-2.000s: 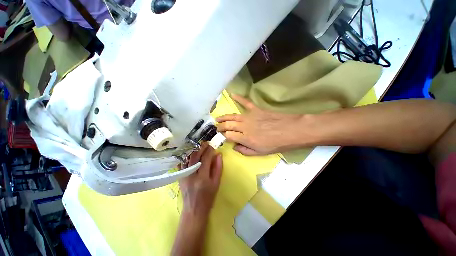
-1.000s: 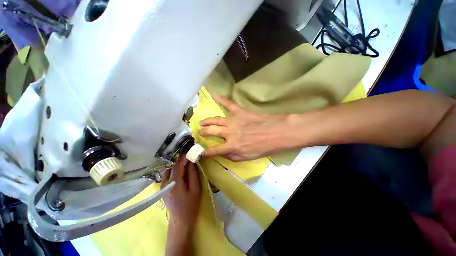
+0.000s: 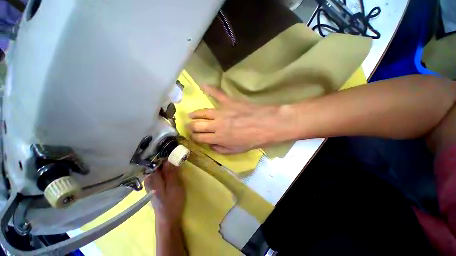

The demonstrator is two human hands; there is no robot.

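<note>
The yellow cover panel [image 3: 200, 200] lies under the head of the white sewing machine [image 3: 115, 65]. My right hand [image 3: 235, 122] comes in from the right and lies palm down, fingers spread, on yellow material beside the machine head. My left hand [image 3: 167, 192] comes up from the bottom edge onto the yellow panel; its fingertips are hidden behind the tension knob [image 3: 178, 155]. The presser foot and needle cannot be seen clearly. A narrow yellow strip [image 3: 255, 202] runs from between my hands toward the table's front edge.
A khaki panel [image 3: 280, 75] with a dark brown zipper panel [image 3: 250, 30] lies behind my right hand. A black cable [image 3: 350, 22] is coiled on the white table [image 3: 295, 170] at the top right. A curved metal guard [image 3: 90, 227] juts from the machine head at lower left.
The view has shifted, so the machine head fills more of the left side. The strip's near end has changed shape around a bare patch of table. Both hands remain beside the machine head.
</note>
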